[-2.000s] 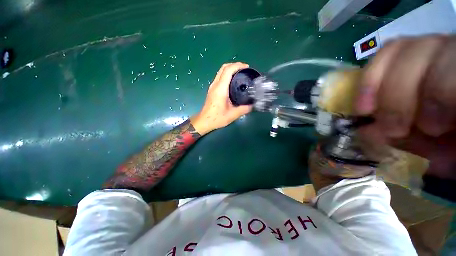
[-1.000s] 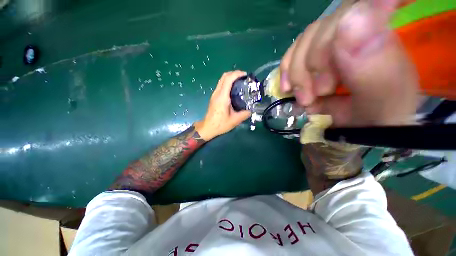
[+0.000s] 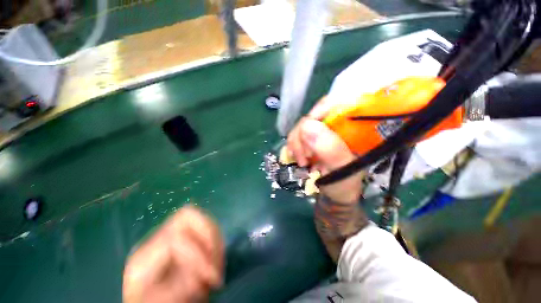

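Note:
My right hand (image 3: 320,145) is closed around the orange power screwdriver (image 3: 385,112), whose shiny metal nozzle (image 3: 289,176) points left, above the green belt (image 3: 89,260). A dark part shows at the nozzle; I cannot tell whether it is a housing. My left hand (image 3: 175,257) is blurred at the lower left, apart from the tool, its fingers curled. Whether it holds anything cannot be seen. Two round black housings with pale faces lie on the belt, one at the far left (image 3: 32,208) and one beyond the tool (image 3: 272,102).
A flat dark slab like a smartphone (image 3: 181,133) lies on the belt. Small screws (image 3: 151,207) are scattered nearby. A wooden ledge (image 3: 172,47) runs along the far side, with a control box with a red light (image 3: 29,105). Thick black cables (image 3: 451,89) cross above the driver.
The view has swung, showing the far ledge. My left hand has left the nozzle and moved to the lower left; the black housing it gripped is no longer clearly seen. My right hand still holds the screwdriver.

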